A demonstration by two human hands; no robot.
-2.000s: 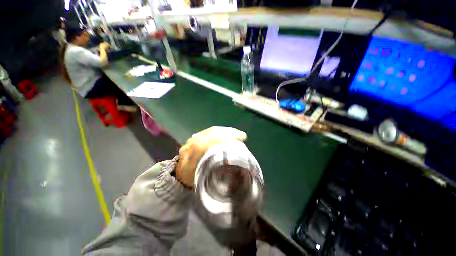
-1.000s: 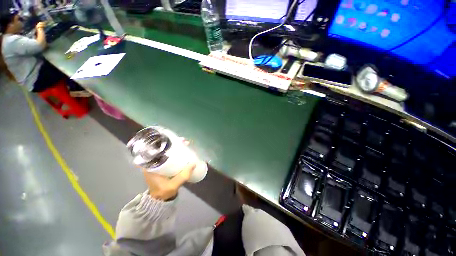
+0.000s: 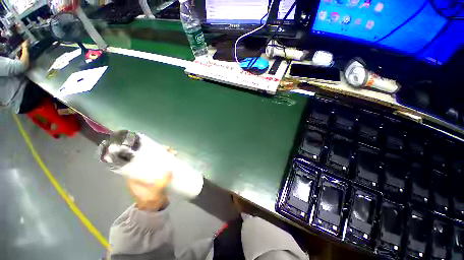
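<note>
My left hand [image 3: 148,192] holds a white vacuum flask [image 3: 163,167] around its body, over the bench's front edge. The flask lies tilted, its shiny steel mouth end pointing left and its white end to the right. Fingertips show at its far side. The hand and flask are somewhat blurred. My right hand is not in view; a grey sleeve or piece of clothing shows at the bottom centre. A large glossy black pocket tray [image 3: 300,163] lies on the right of the bench, with dark rectangular parts in its pockets.
A ledge behind the green bench [image 3: 152,101] holds a clear bottle [image 3: 194,31], a blue mouse [image 3: 254,64] on a long white box [image 3: 229,75], a phone [image 3: 314,72] and a flashlight-like cylinder [image 3: 371,78]. Monitors stand behind. A person sits far left on a red stool [image 3: 51,119].
The view has turned right and down. The flask, first upright near the centre with its open mouth facing me, is now tilted to the left and lower, still in my left hand.
</note>
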